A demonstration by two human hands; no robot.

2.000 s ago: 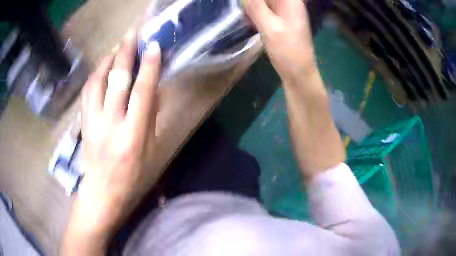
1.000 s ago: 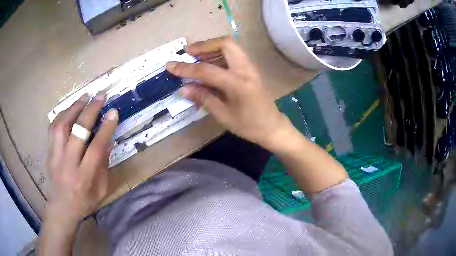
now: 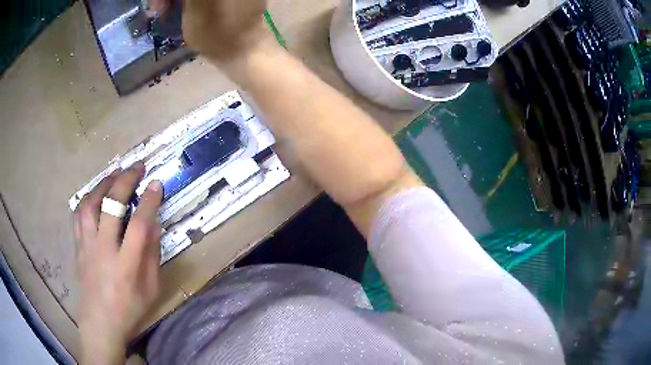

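The dark glossy panel workpiece (image 3: 213,147) lies in the white-silver assembly fixture (image 3: 265,176) on the tan bench. My left hand (image 3: 118,246), with a pale band on one finger, rests on the left end of the panel and fixture, fingertips pressing on it. My right hand (image 3: 223,25) is at the top edge, partly cut off, over the silver open-topped metal box (image 3: 128,50). Its fingers reach into the box area and are partly out of the picture; whether they hold anything cannot be told.
A white bucket (image 3: 350,68) with panel parts with round holes (image 3: 432,55) stands at the bench's far right. A green strip (image 3: 274,30) lies behind my right forearm. A green crate (image 3: 535,267) stands on the floor. Racked dark parts (image 3: 564,128) are at the right.
My right hand has left the panel and moved up and left to the metal box. My left hand has stayed on the panel's left end. The view has shifted slightly.
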